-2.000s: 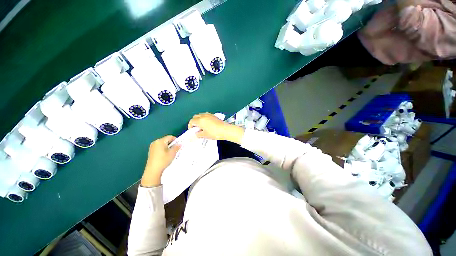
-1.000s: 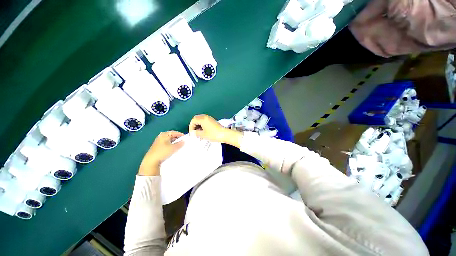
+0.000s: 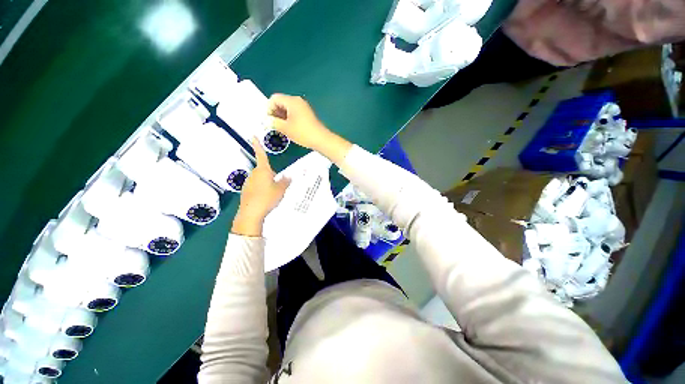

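White security cameras with black ringed lens faces lie in a slanting row on the green bench; the rightmost camera (image 3: 244,105) is under my right hand. My right hand (image 3: 297,120) is at its side just above the lens, with thumb and fingertips pinched together; any label between them is too small to see. My left hand (image 3: 261,187) holds the white label sheet (image 3: 300,195) at the bench edge, with one finger stretched towards the same camera's lens. Rows of small print show on the sheet.
More white units (image 3: 432,45) stand on the bench at upper right, beside a person in a pink sleeve (image 3: 593,30). A blue bin (image 3: 556,139), a brown carton (image 3: 496,202) with jumbled white parts (image 3: 574,232), and another blue bin (image 3: 390,247) are beyond the bench edge.
My right hand has moved up from the sheet to the rightmost camera. My left hand has moved with the sheet towards that camera. The camera row sits lower and further left in the view.
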